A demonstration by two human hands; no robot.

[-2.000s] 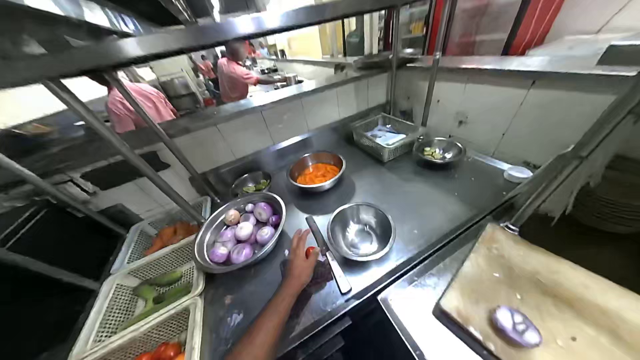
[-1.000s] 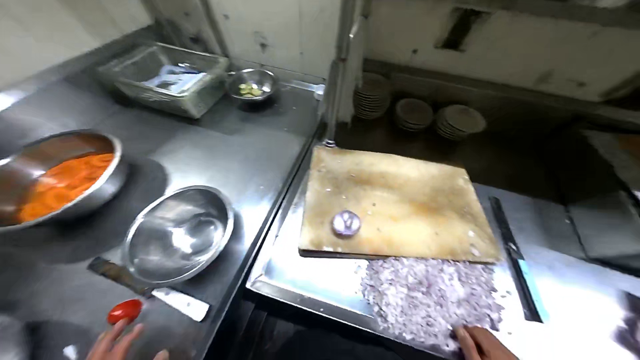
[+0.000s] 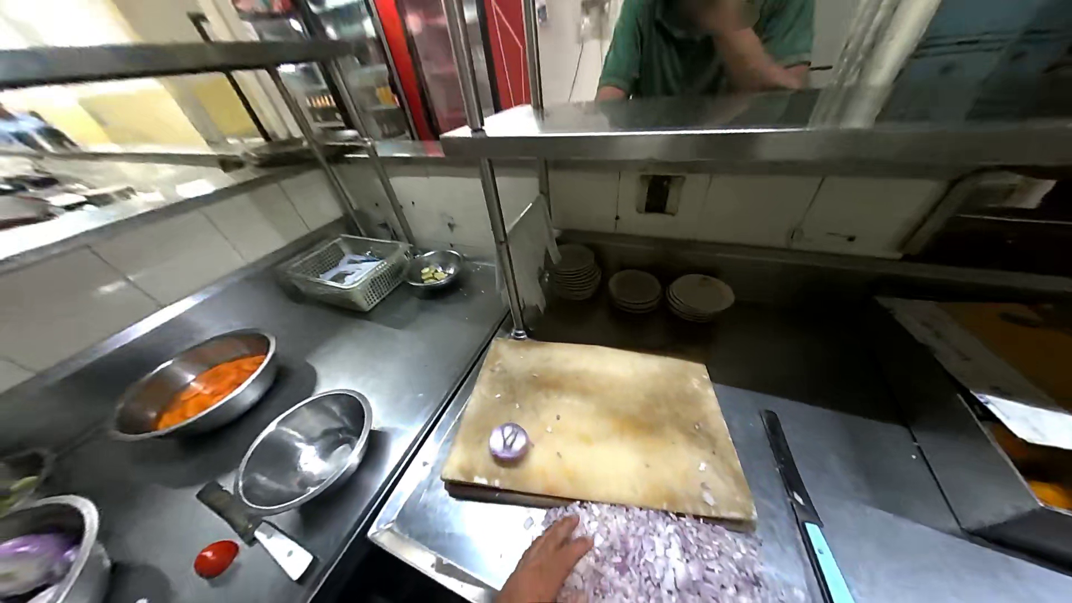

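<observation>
My left hand (image 3: 548, 559) reaches in from the bottom edge, fingers apart, touching the left side of a pile of finely chopped purple onion (image 3: 662, 557); it holds nothing that I can see. My right hand is out of view. Behind the pile lies a worn, pale cutting board (image 3: 603, 427) with a cut purple onion piece (image 3: 508, 442) near its left front corner. Right of the board rests a long, dark-bladed knife (image 3: 791, 477) with a light blue handle. On the left counter, a red tomato (image 3: 216, 559) lies beside a flat knife-like tool (image 3: 285, 548), near an empty steel bowl (image 3: 306, 452).
Steel bowls hold orange cut pieces (image 3: 209, 392), whole purple onions (image 3: 38, 557) and small green pieces (image 3: 434, 274). A plastic basket (image 3: 347, 272) stands behind. Stacked plates (image 3: 699, 295) sit under a metal shelf (image 3: 754, 144) on posts. Beyond it is a person in green (image 3: 703, 50).
My left hand has left the tomato and is now at the chopped onion. My right hand, at the onion pile one second ago, has gone out of view. The view has swung right since the first frame.
</observation>
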